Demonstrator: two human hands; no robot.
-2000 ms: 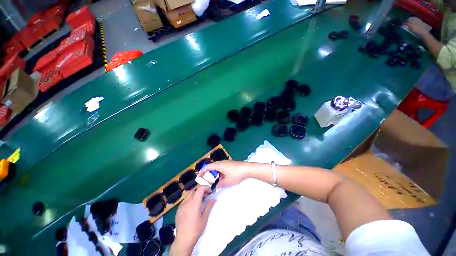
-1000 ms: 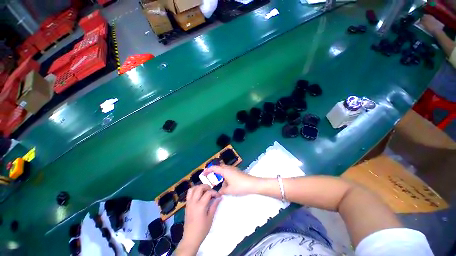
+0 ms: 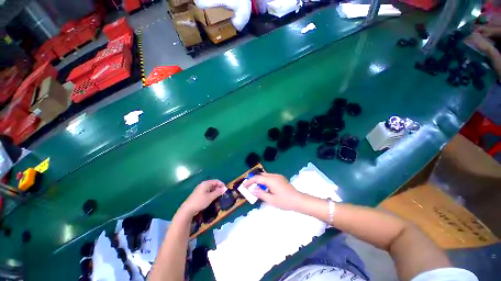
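Observation:
My right hand (image 3: pixel 274 191) pinches a small white-and-blue piece (image 3: pixel 249 190) over the upper right part of the orange-brown strip. My left hand (image 3: pixel 204 196) is above the strip's middle, thumb and fingertips together with a tiny pale bit (image 3: pixel 224 189) at them; what it is I cannot tell. The long orange-brown strip (image 3: pixel 211 223) holds a row of black parts (image 3: pixel 226 201), partly hidden by my hands. White sheets (image 3: pixel 269 236) with a scalloped edge lie beside the strip, under my right forearm.
Loose black parts (image 3: pixel 313 131) cluster beyond the strip. A white block with silver tops (image 3: pixel 383 136) stands at right, near an open carton (image 3: pixel 439 211). More white sheets and black parts (image 3: pixel 104 263) lie at left. A person's hand (image 3: pixel 483 41) shows at far right.
My left hand has moved away from my right hand, to the left over the strip. My right hand still holds the white-and-blue piece. The lone black part on the bench has shifted right in view.

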